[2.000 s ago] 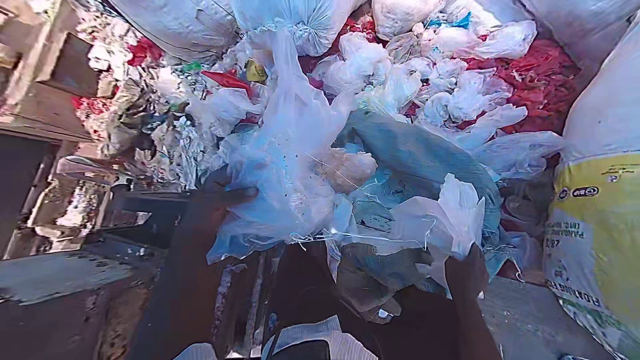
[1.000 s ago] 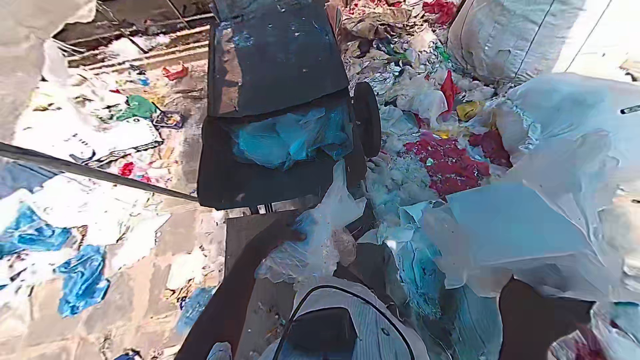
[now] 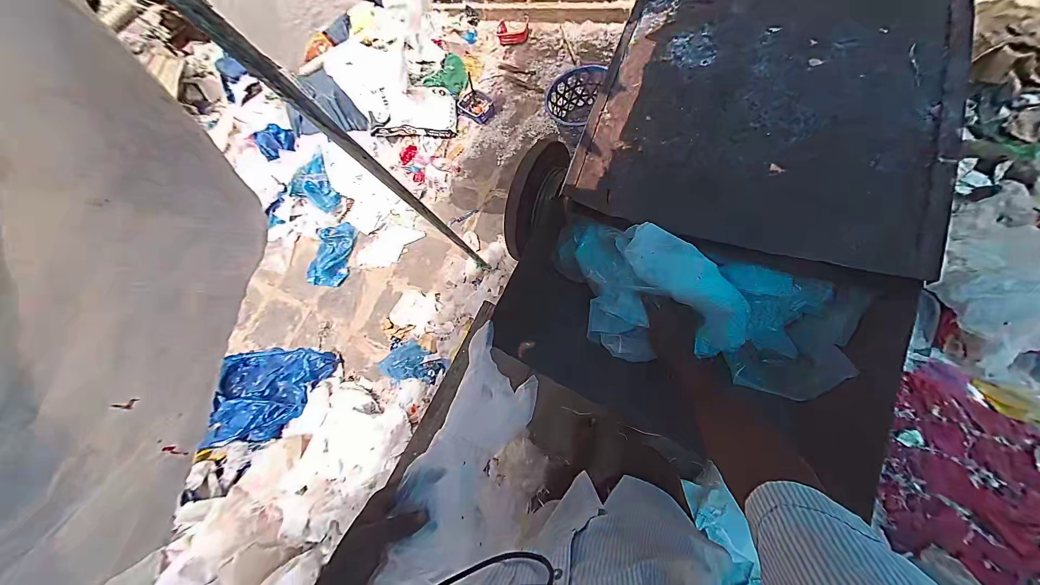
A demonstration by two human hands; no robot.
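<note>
My right hand reaches into the mouth of a dark metal machine. It touches crumpled, bluish clear plastic film that lies in the opening below the machine's upper plate. Film covers its fingers, so their grip is hidden. Low on the left, my left hand is closed at the edge of a whitish plastic bag, which rests against the front of my striped shirt. More light blue film hangs beside my right forearm.
A round wheel juts from the machine's left side. A slanting pole crosses the upper left, beside a large pale sack. Plastic scraps, a blue sheet and a blue basket lie on the paved floor. Red plastic is piled at right.
The view has swung toward the machine. My right hand, hidden among pale sheets at the right one second ago, is now at the machine's opening, where more film shows.
</note>
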